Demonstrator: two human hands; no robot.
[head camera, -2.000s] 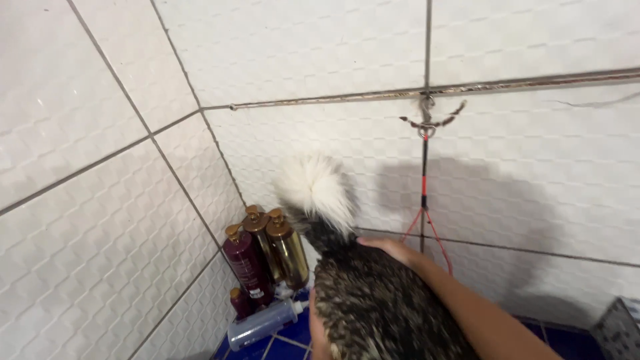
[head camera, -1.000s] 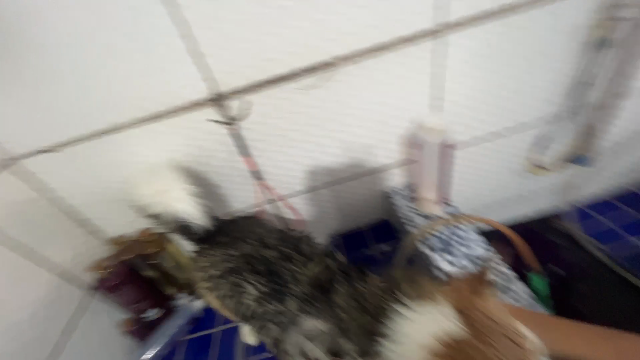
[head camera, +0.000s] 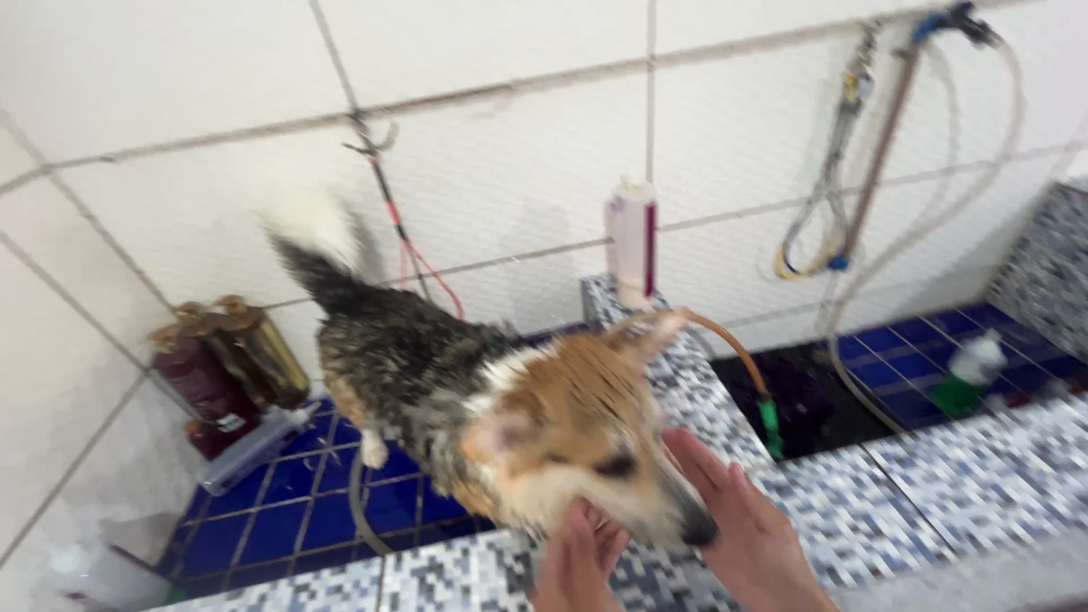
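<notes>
A wet dog (head camera: 408, 361) with a black, tan and white coat stands in a blue-tiled washing basin (head camera: 280, 510), its head over the mosaic ledge. My left hand (head camera: 582, 552) is under the dog's jaw, fingers against the fur. My right hand (head camera: 744, 518) is at the other side of the muzzle, palm turned toward it and fingers apart. Neither hand is closed around anything. The dog's white-tipped tail (head camera: 314, 246) is raised near the wall. Its paws are mostly hidden.
Pump bottles (head camera: 204, 374) and a clear squeeze bottle (head camera: 255, 446) stand or lie at left. A tall bottle (head camera: 633, 242) is on the mosaic divider (head camera: 697, 391). A red-black leash (head camera: 395, 212), another leash (head camera: 820, 204) and a hose (head camera: 918, 229) hang on the wall. A green-based bottle (head camera: 969, 374) is at right.
My hands have moved from the dog's hindquarters to its head, which is now in view. The view has swung right.
</notes>
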